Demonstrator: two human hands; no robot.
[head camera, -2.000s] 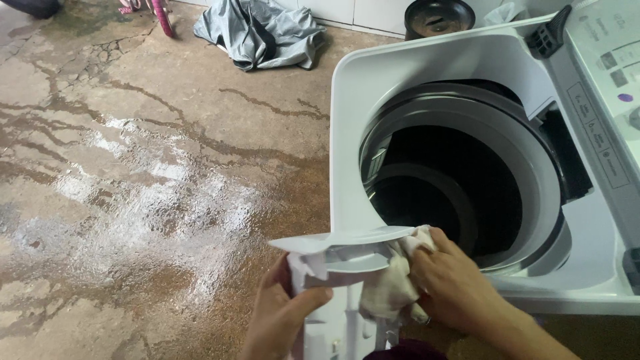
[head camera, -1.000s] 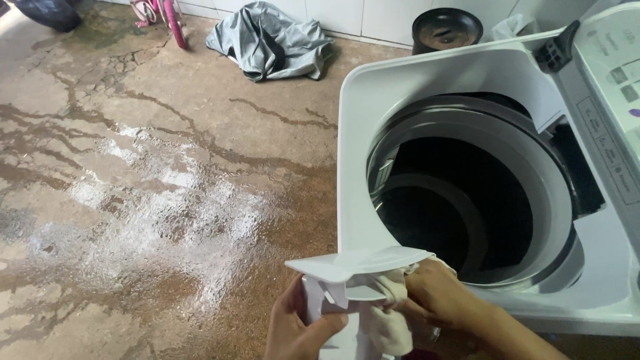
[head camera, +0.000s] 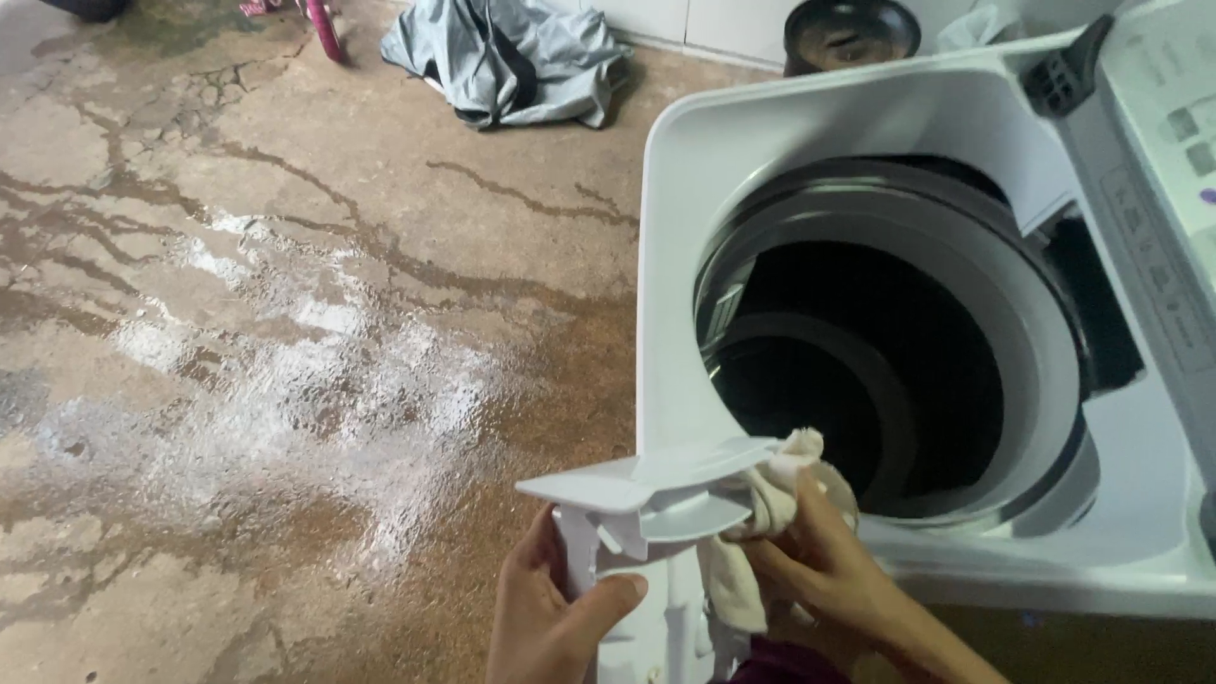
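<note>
A white plastic dispenser drawer (head camera: 655, 608) with a flat pale front panel is held upright by my left hand (head camera: 570, 608), its thumb across the near face. My right hand (head camera: 826, 560) grips a cream cloth (head camera: 741, 570) against the drawer's right side, with part of the cloth hanging down. Both hands are just in front of a top-loading washing machine (head camera: 679, 285), whose lid is up and whose dark drum (head camera: 855, 380) is exposed. The lower end of the drawer is out of frame.
Wet, cracked concrete floor (head camera: 427, 256) spreads to the left, with a shiny puddle (head camera: 313, 408). A crumpled grey sheet (head camera: 503, 66) lies by the tiled wall. A black round pan-like object (head camera: 850, 33) stands behind the washer, and a pink wheel part (head camera: 323, 28) is at the top left.
My right hand has shifted the cloth along the drawer's right side, and more of the cloth shows above my fingers than a second ago. My left hand keeps its hold.
</note>
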